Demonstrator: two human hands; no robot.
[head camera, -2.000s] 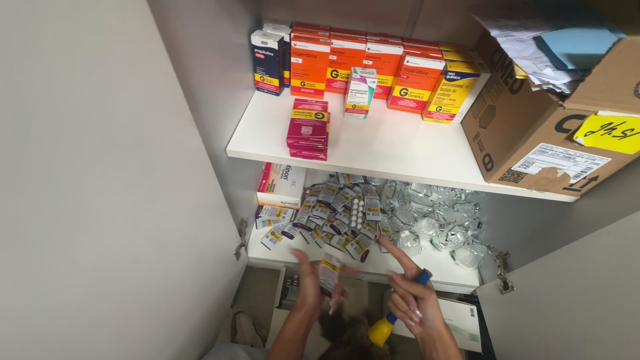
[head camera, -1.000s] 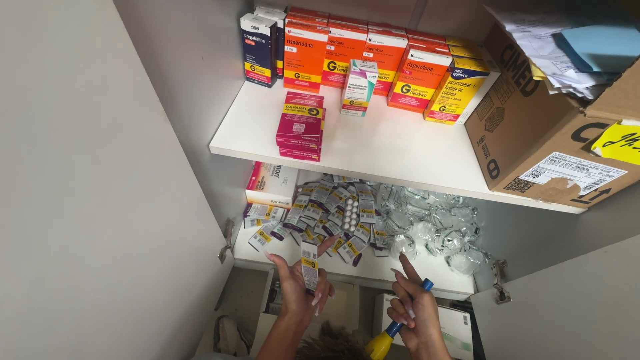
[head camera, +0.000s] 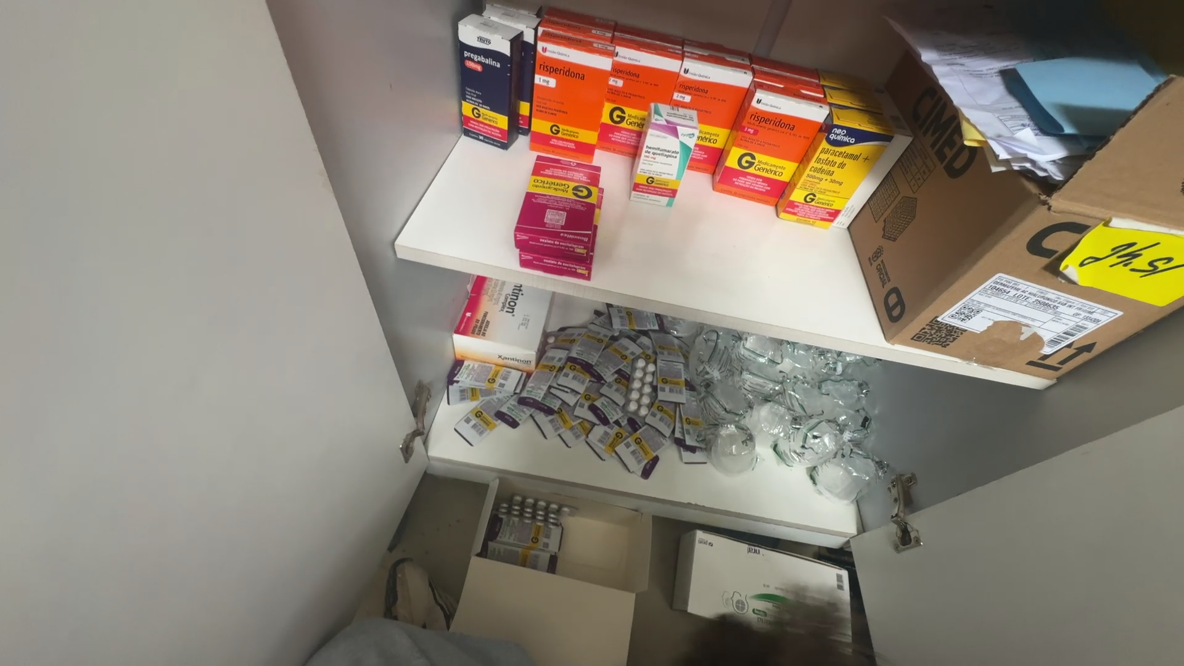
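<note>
Neither of my hands shows in the head view now. On the lower shelf lies a loose heap of medicine blister packs with yellow-and-white printed backs (head camera: 592, 379), and one strip (head camera: 640, 387) shows its round white tablets. Beside the heap on the right are many clear plastic-wrapped items (head camera: 786, 407), partly under the upper shelf. Below the shelf stands an open white carton (head camera: 606, 546); blister packs (head camera: 525, 536) rest in its left end. A white and red medicine box (head camera: 504, 324) stands at the lower shelf's left end.
Orange medicine boxes (head camera: 573, 97) line the upper shelf (head camera: 721, 268), with a magenta stack (head camera: 555, 213) in front. A cardboard box of papers (head camera: 962, 231) stands at its right. Cabinet doors with metal hinges (head camera: 416, 421) flank both sides. A white box (head camera: 763, 578) and a shoe (head camera: 416, 592) are below.
Both my hands have gone out of view; a second ago the left held a blister pack and the right a blue and yellow object. The open carton below is now in plain sight.
</note>
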